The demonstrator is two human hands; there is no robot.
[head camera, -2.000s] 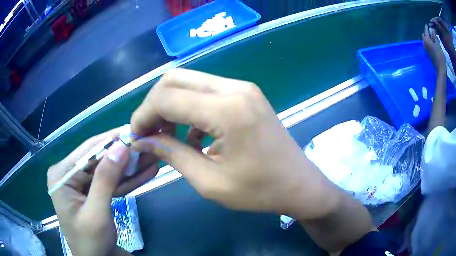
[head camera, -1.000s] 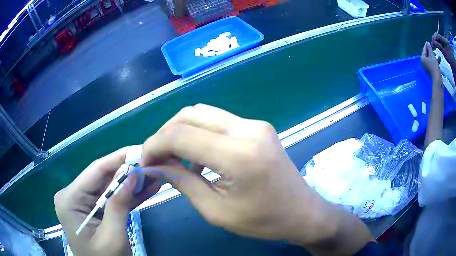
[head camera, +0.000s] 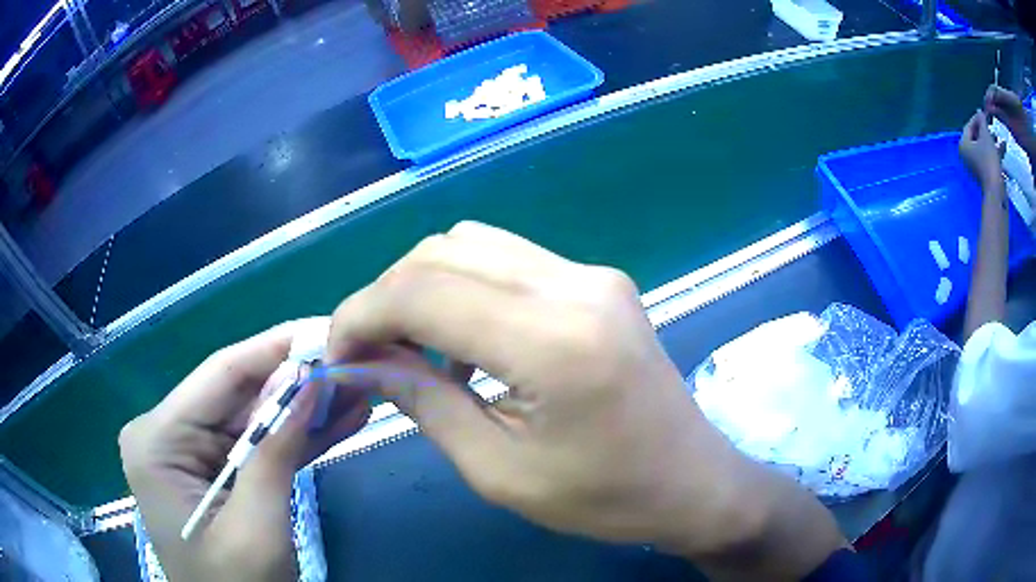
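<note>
My left hand (head camera: 227, 455) holds a thin white stem assembly (head camera: 241, 450) with dark sections, slanting down to the left across the fingers. A white housing (head camera: 311, 341) sits at the stem's upper end, between the fingertips of both hands and partly hidden by them. My right hand (head camera: 534, 387) has thumb and index finger pinched at the housing. A thin bluish line, perhaps a wire, runs from the stem's top along my right thumb. What exactly the right fingertips grip is hidden.
A green belt (head camera: 727, 159) with pale rails crosses the view. Beyond it is a blue tray (head camera: 409, 134) of white parts. At right are a clear bag (head camera: 795, 398) of white housings, a blue bin (head camera: 852, 182) and another person's arm (head camera: 991, 250). A parts box (head camera: 307, 534) lies below my left hand.
Since two seconds ago, both hands sit lower in view and the stem points more steeply down. In the last second the hands have barely moved, still together at the housing.
</note>
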